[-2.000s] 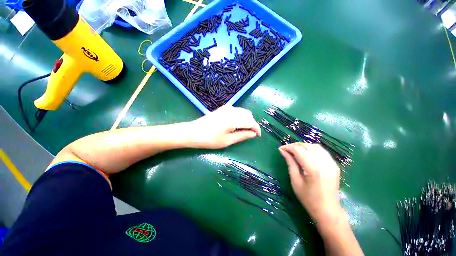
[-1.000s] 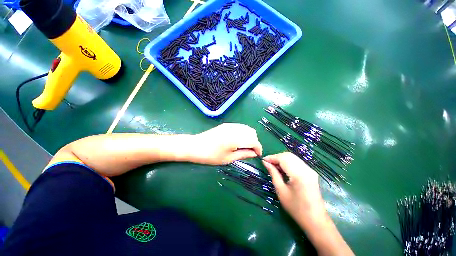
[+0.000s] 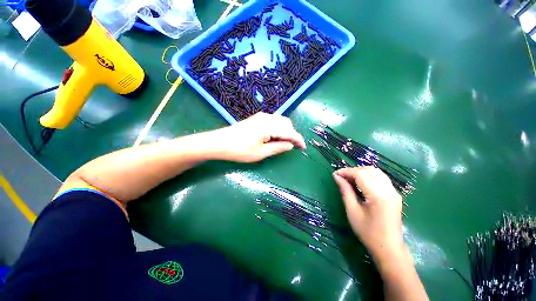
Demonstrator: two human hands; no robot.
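Observation:
My left hand [image 3: 264, 138] is bare, just below the tray's near corner, thumb and fingertips together; what they pinch cannot be made out. My right hand [image 3: 373, 206] is bare, fingertips pinched on a thin black wire that reaches toward my left fingertips. Its palm and wrist partly cover the wires. A bundle of black wire leads [image 3: 344, 144] with shiny tips lies just beyond my right hand. A row of black wires [image 3: 294, 214] with silvery glints lies nearer my body. The blue tray [image 3: 351, 42] holds many short black sleeve pieces [image 3: 273, 88].
A yellow heat gun [image 3: 97, 64] with a black nozzle and cord lies at the left. A crumpled clear bag [image 3: 170, 20] is beyond it. A larger wire pile [image 3: 505, 258] lies at the right edge. Yellow tape [image 3: 157, 111] crosses the green mat.
Both hands have moved apart and away from the nearer wire row. My left hand is up against the tray's near corner, and my right hand is over the far bundle's near part.

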